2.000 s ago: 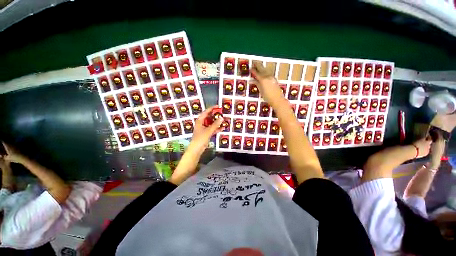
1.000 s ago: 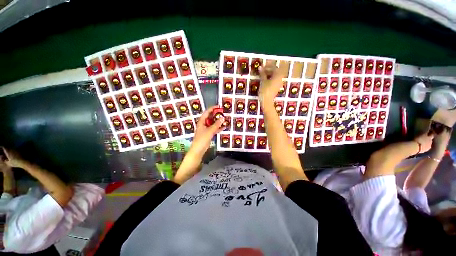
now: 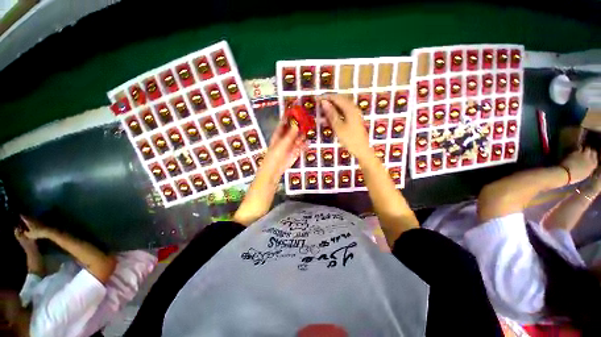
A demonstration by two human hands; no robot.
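Note:
A white middle tray [image 3: 283, 187] lies in front of me with red units in most pockets. Its top row holds three units at the left, then several empty tan pockets [image 3: 366, 76]. My left hand [image 3: 287, 146] is over the tray's left side and holds a red unit [image 3: 302, 120] at its fingertips. My right hand [image 3: 346, 122] is over the second and third rows, just right of the held unit. Its thumb and finger are apart, and I see nothing between them.
A tilted left tray [image 3: 118, 92] and a right tray [image 3: 524, 66] hold more red units. Small black and cream pieces [image 3: 461, 138] are heaped on the right tray. A red stick [image 3: 543, 131] lies on the bench. People's arms [image 3: 527, 194] show at both sides.
My left hand has moved up and right with the red unit. My right hand has come down and left from the top row, where a third unit now shows uncovered. The view has shifted slightly.

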